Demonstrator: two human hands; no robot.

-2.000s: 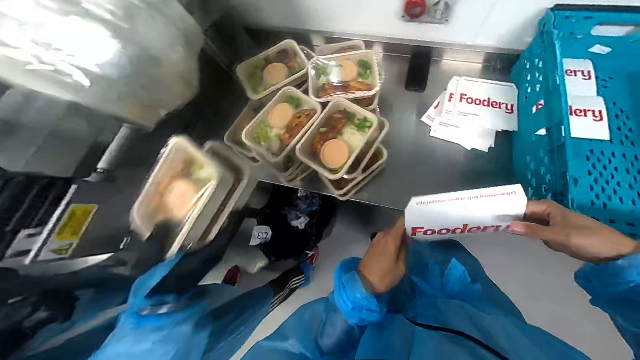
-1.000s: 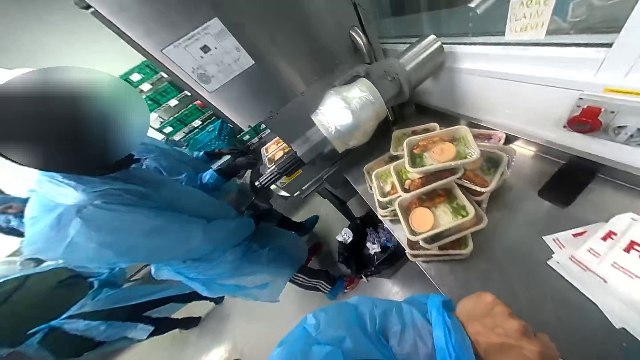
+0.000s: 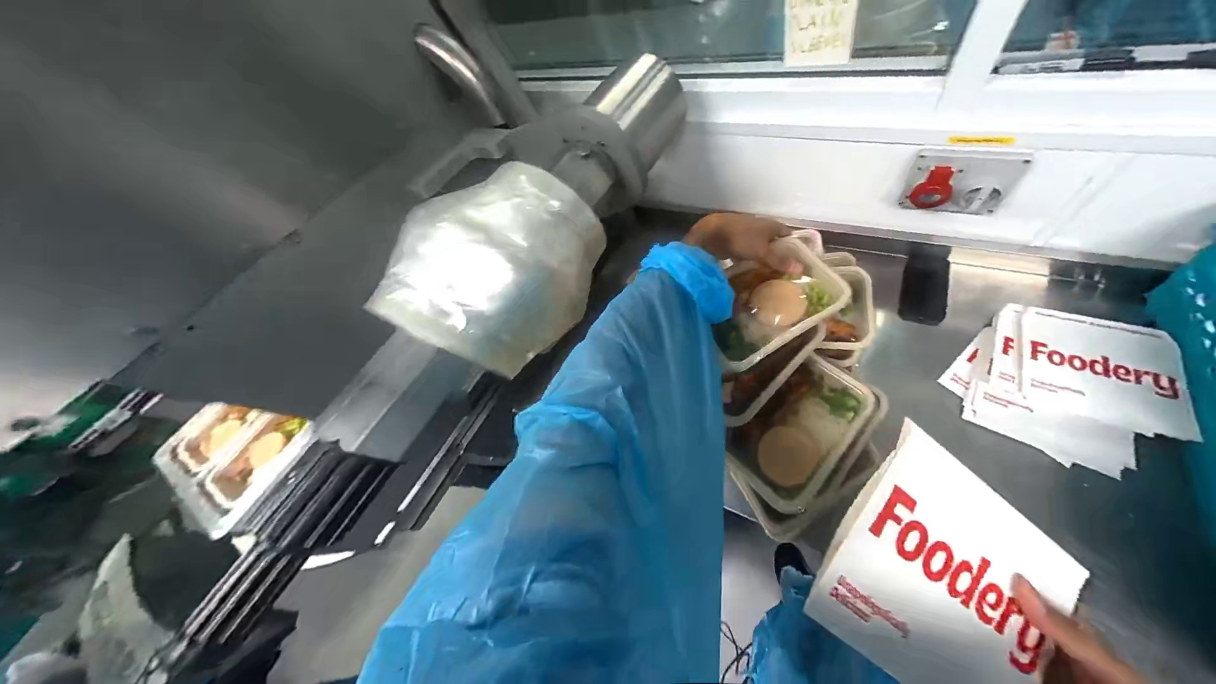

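My left arm, in a blue plastic sleeve, stretches to the stacks of film-sealed meal trays. My left hand (image 3: pixel 741 237) grips the far edge of an upper meal tray (image 3: pixel 779 304), which shows a round pale tub and greens; the fingers are partly hidden. Nearer me, another sealed meal tray (image 3: pixel 803 437) lies on a lower stack. At the lower right my right hand (image 3: pixel 1073 636) holds a white printed cardboard sleeve (image 3: pixel 950 560), thumb on its face. More flat cardboard sleeves (image 3: pixel 1102 370) are fanned out on the steel table.
A black object (image 3: pixel 924 283) lies by the wall, below a red-knobbed socket (image 3: pixel 931 188). A steel machine part wrapped in clear plastic (image 3: pixel 494 266) juts in at left. Meal trays (image 3: pixel 233 456) ride on a conveyor (image 3: pixel 275 560). A teal crate (image 3: pixel 1187 313) stands at the right edge.
Two seconds ago both my hands were at a cardboard sleeve. Now my left hand has reached out to the stacked trays, while my right hand holds a sleeve. The view has swung about.
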